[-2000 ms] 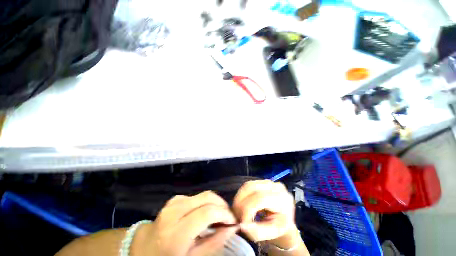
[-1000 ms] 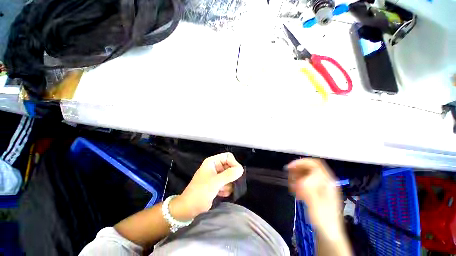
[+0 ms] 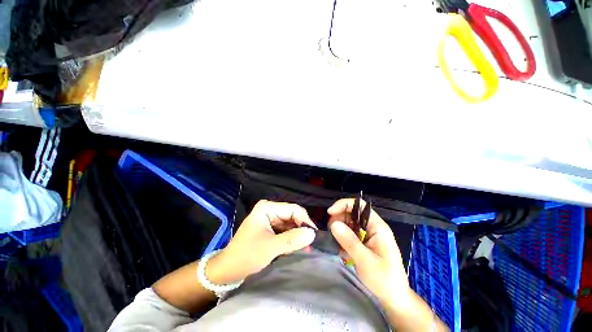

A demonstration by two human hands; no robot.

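Note:
My left hand [image 3: 276, 228] is over my lap, thumb and fingers pinched on the end of a black strap [image 3: 310, 226]. My right hand [image 3: 370, 249] is just to its right and holds small dark-bladed thread snips [image 3: 361, 217], with the blades pointing up and a bit of yellow and green showing at the palm. The two hands do not touch. More black strap [image 3: 402, 213] runs across behind the hands, below the table edge.
White table [image 3: 259, 91] across the top. Shears with yellow and red handles [image 3: 496, 48] and a phone [image 3: 571, 42] lie at its right, a black heap [image 3: 84, 29] at its left. Blue crates [image 3: 532, 262] stand below, left and right. A person's pale sleeve [image 3: 23, 194] is at far left.
My right hand has moved in close to my left hand and now shows the snips. My left hand stays low over my lap. The view has shifted, bringing the shears nearer the upper right.

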